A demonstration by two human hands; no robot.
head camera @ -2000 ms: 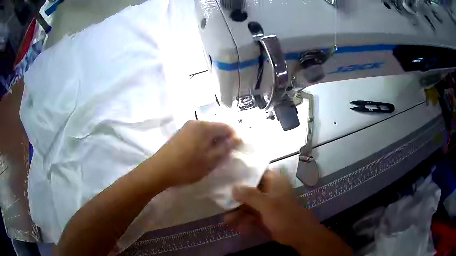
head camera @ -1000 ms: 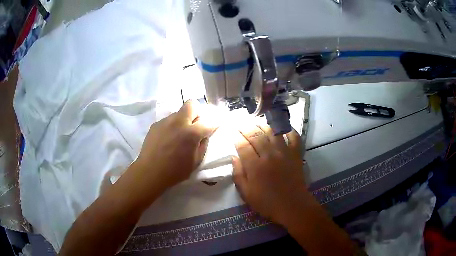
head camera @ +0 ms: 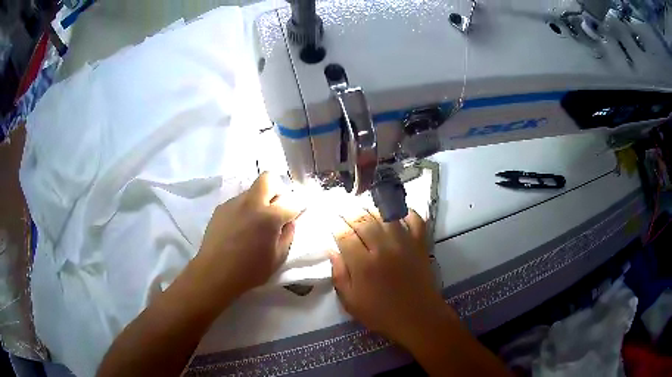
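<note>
A large white fabric piece lies spread and wrinkled left of the sewing machine head. Its near part runs under both hands in front of the needle area, where lamp glare hides the presser foot and the fabric edge. My left hand is bent with thumb and fingertips pinching the fabric left of the needle area. My right hand lies palm down with fingers spread on the fabric, its fingertips just below the small grey block.
Black thread snips lie on the machine bed at right. A thin jointed metal arm stands right of the grey block. A ruler strip runs along the front edge. Crumpled whitish material is below the table at right.
Since the oldest frame, both hands have moved from handling the fabric near the front to the needle area, and the right hand has flattened on it. Over the last second the hands have barely moved; the view shifted.
</note>
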